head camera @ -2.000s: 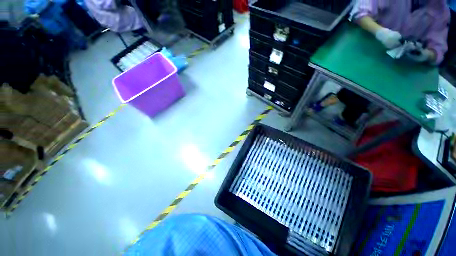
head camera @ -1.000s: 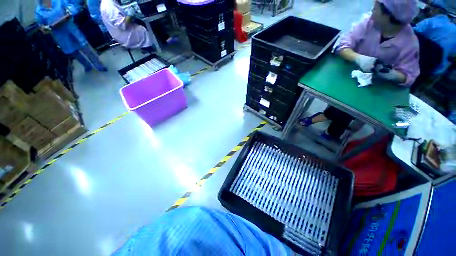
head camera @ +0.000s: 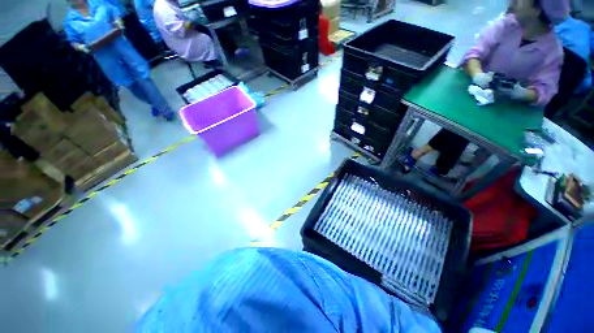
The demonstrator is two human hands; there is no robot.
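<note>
Neither of my hands is in the picture. A blue sleeve or garment of mine [head camera: 280, 293] fills the bottom middle. The black parts tray [head camera: 312, 237] lies low in front of me, right of centre, filled with dense rows of narrow silvery parts [head camera: 384, 227]. The garment reaches close to the tray's lower left corner and may hide part of it. Whether my hands hold anything cannot be seen.
Stacked black trays [head camera: 365, 107] stand behind the parts tray, beside a green table [head camera: 469, 107] where a person in pink works with white gloves. A purple bin [head camera: 228, 127] and cardboard boxes [head camera: 71, 140] are on the left. Blue panels [head camera: 508, 286] are at lower right.
The view has tilted up and shifted, showing more of the workers behind. My blue garment covers more of the bottom and reaches further right. The silvery rows look the same.
</note>
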